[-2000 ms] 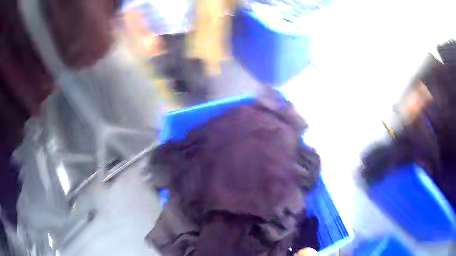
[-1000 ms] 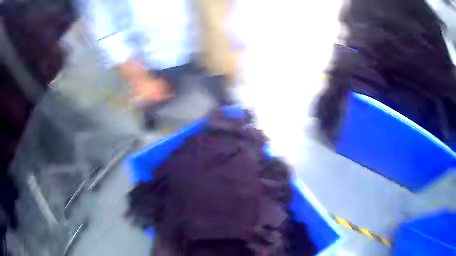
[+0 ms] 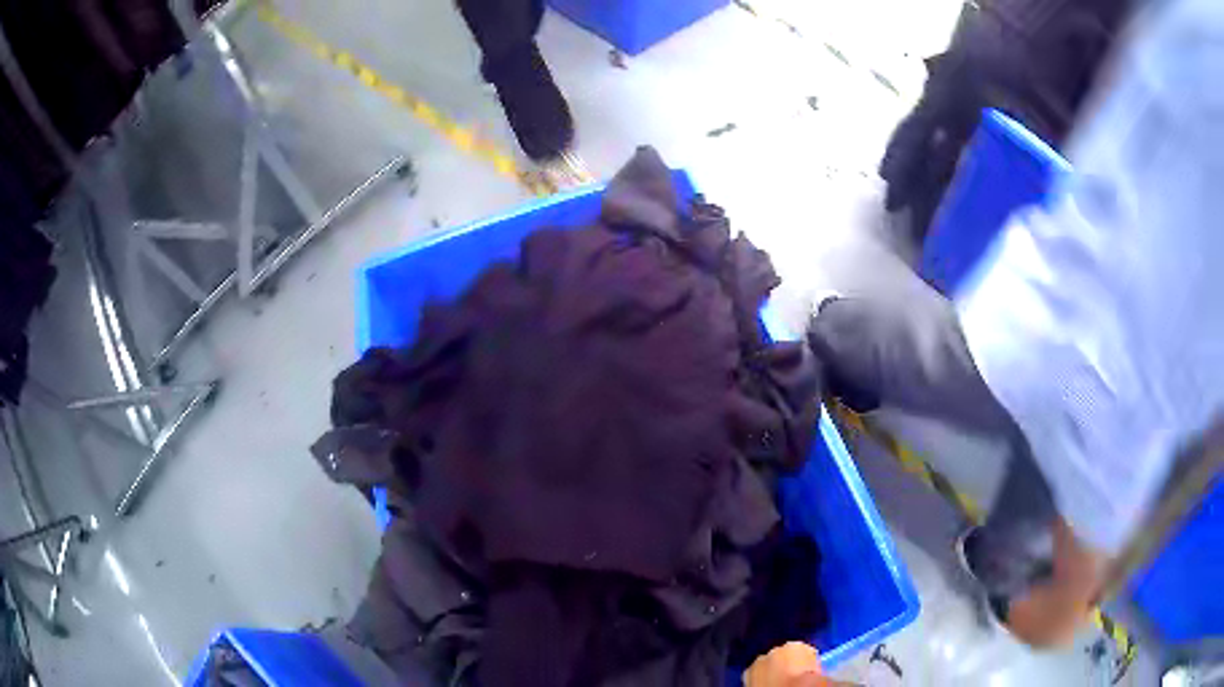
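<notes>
A large blue bin (image 3: 866,557) stands on the floor in front of me, heaped with dark purplish-brown garments (image 3: 577,389). Cloth hangs over its left side and covers most of the inside. My right hand (image 3: 785,666) is at the bottom edge of the picture, mostly cut off, with its fingers curled at the bin's near right rim. My left hand is not in view.
Grey rack legs (image 3: 248,201) stand at left. Another blue bin (image 3: 262,658) is at lower left. A person in a light blue top (image 3: 1114,282) crouches or bends at right, beside blue bins. Another person's foot (image 3: 537,114) is beyond the bin. Yellow tape (image 3: 403,101) marks the floor.
The view is sharper and less overexposed. The person in the light top now shows at right, and a bin now shows at lower left. The heaped bin stays in front of me.
</notes>
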